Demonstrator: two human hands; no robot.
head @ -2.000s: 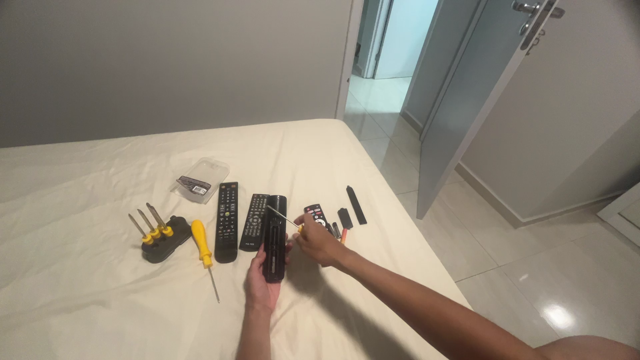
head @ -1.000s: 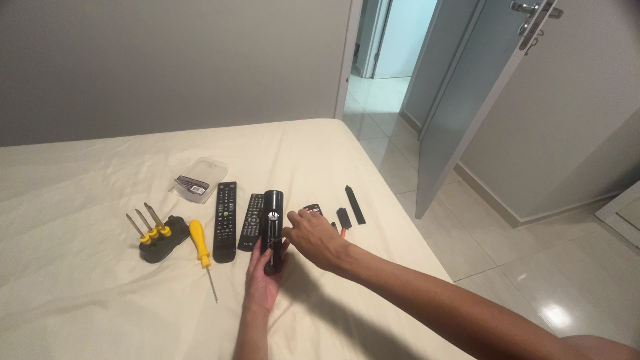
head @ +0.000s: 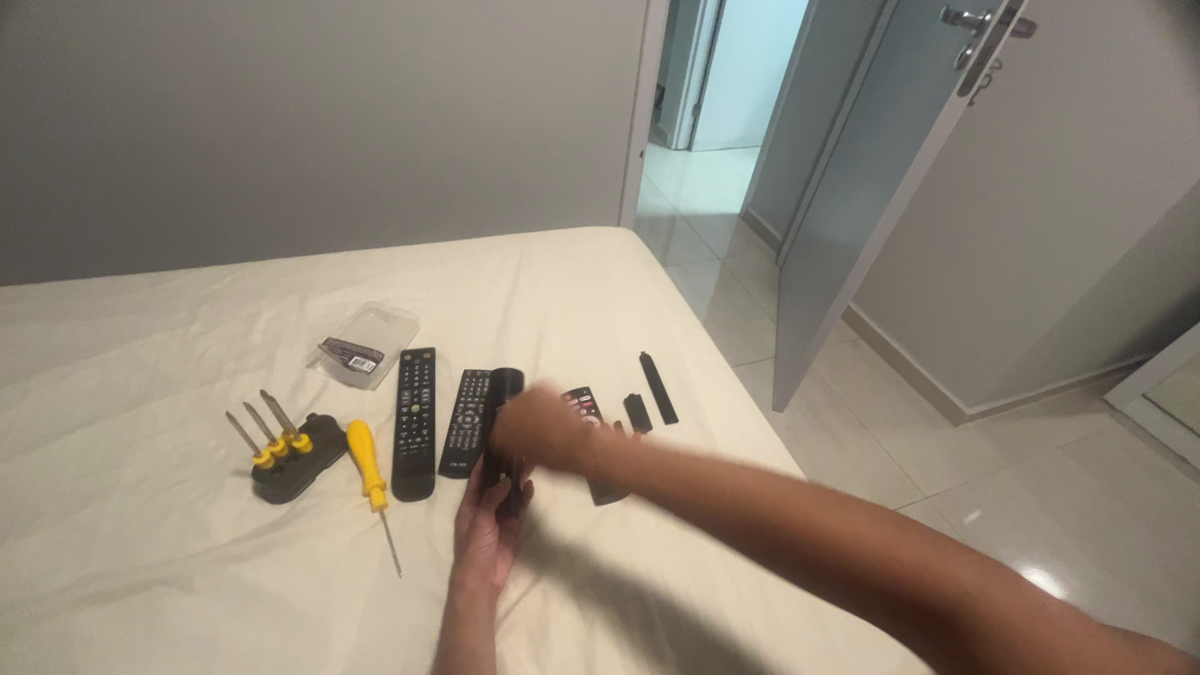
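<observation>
My left hand point(head: 489, 530) grips the lower end of a black remote control point(head: 507, 382). My right hand point(head: 542, 427), blurred, is over the middle of that remote and hides part of it; whether it holds anything cannot be seen. Two more black remotes, one long point(head: 414, 427) and one shorter point(head: 463, 427), lie just to the left. Partly behind my right wrist is another remote point(head: 586, 403) with coloured buttons. A small black cover point(head: 637, 412) and a narrow black strip point(head: 659, 388) lie to its right.
A yellow-handled screwdriver point(head: 367, 459) lies beside a black holder point(head: 305, 473) with several yellow-collared driver bits upright in it. Behind them is a clear plastic package point(head: 375, 337). The bed's edge point(head: 722, 361) runs down on the right, with tiled floor and an open door point(head: 862, 187) beyond.
Two seconds ago my right hand held a thin metal-shafted tool over the remote; that tool is not visible now. My right hand has moved left, onto the remote in my left hand.
</observation>
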